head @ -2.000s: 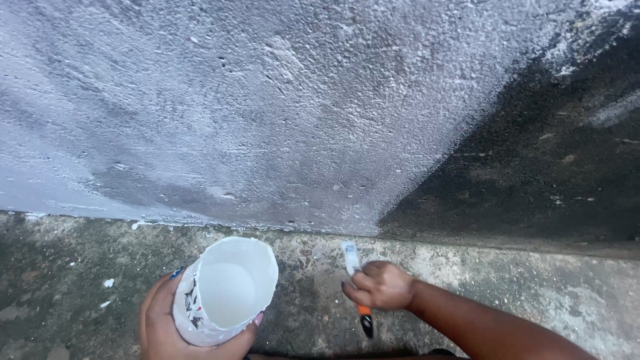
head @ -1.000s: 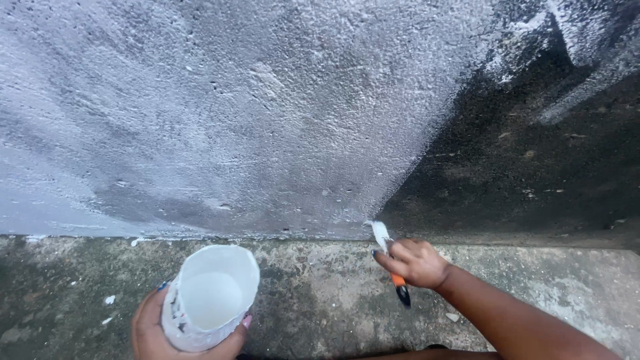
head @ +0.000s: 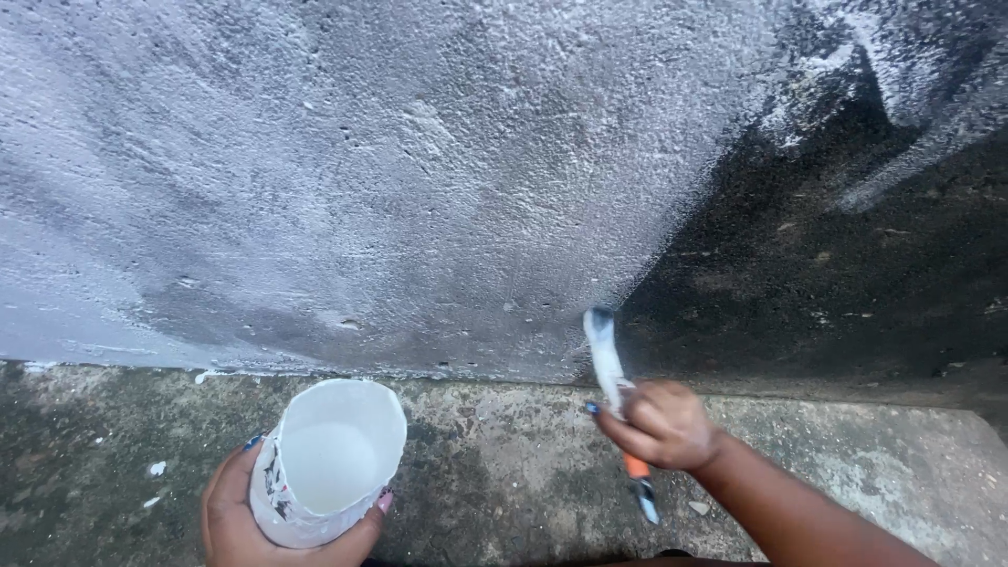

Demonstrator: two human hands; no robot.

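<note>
My left hand [head: 260,516] wraps around a white plastic container [head: 276,480] of white paint [head: 331,465], its mouth tilted up toward the camera. My right hand [head: 661,425] grips a paintbrush [head: 636,466] with an orange and black handle. The brush's white-coated head points up at the rough wall [head: 472,197], where its tip meets the border between the whitened part and the dark unpainted part [head: 787,299], low down near the floor. Bristle detail is blurred.
A stained concrete floor [head: 504,472] runs along the foot of the wall, with white paint spots [head: 157,468] at the left. A small stone chip [head: 699,508] lies below my right wrist. Rough white strokes [head: 929,157] cross the dark wall at the upper right.
My right hand has moved from low over the floor up to the wall with the brush, whose head now lies against the wall's lower part. My left hand still holds the container.
</note>
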